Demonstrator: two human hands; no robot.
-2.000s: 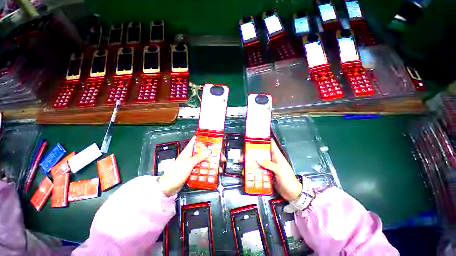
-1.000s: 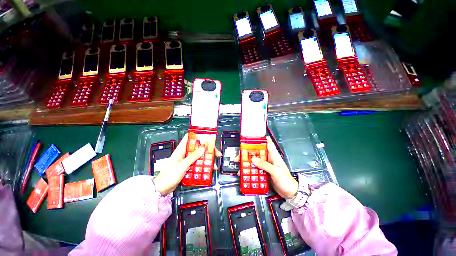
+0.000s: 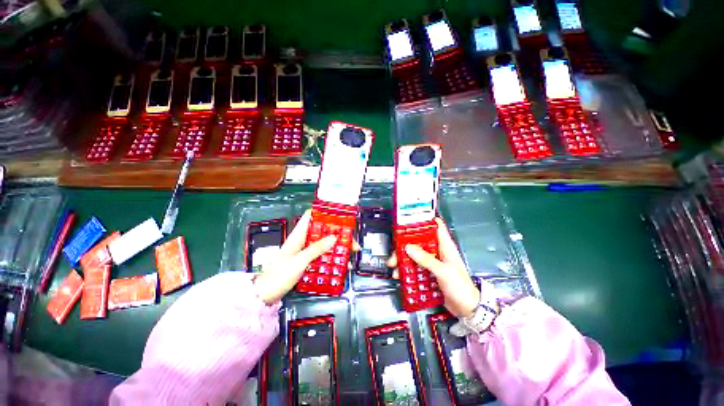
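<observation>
My left hand point(image 3: 295, 258) holds an open red flip phone point(image 3: 343, 170) by its keypad half, thumb on the keys. My right hand point(image 3: 446, 270) holds a second open red flip phone point(image 3: 417, 190) the same way, thumb on its upper keys. Both screens are lit whitish; the right one also shows bluish lines. Both keypads are plain red with pale keys. Below them a clear blister tray point(image 3: 496, 238) holds several phones back-up with open battery bays, one of them at the bottom middle point(image 3: 394, 369). The fingers behind both held phones are mostly hidden.
Several loose batteries point(image 3: 133, 291), a red pen point(image 3: 59, 258) and a slim tool point(image 3: 176, 194) lie at left. Open phones with dark screens stand on a brown board point(image 3: 182, 176) behind. Phones with lit screens stand behind right. A blue pen point(image 3: 575, 188) and tray stack point(image 3: 691, 246) are at right.
The orange glow on both keypads has gone. The right phone's screen now shows bluish content. The left thumb sits slightly farther down the keypad's right side.
</observation>
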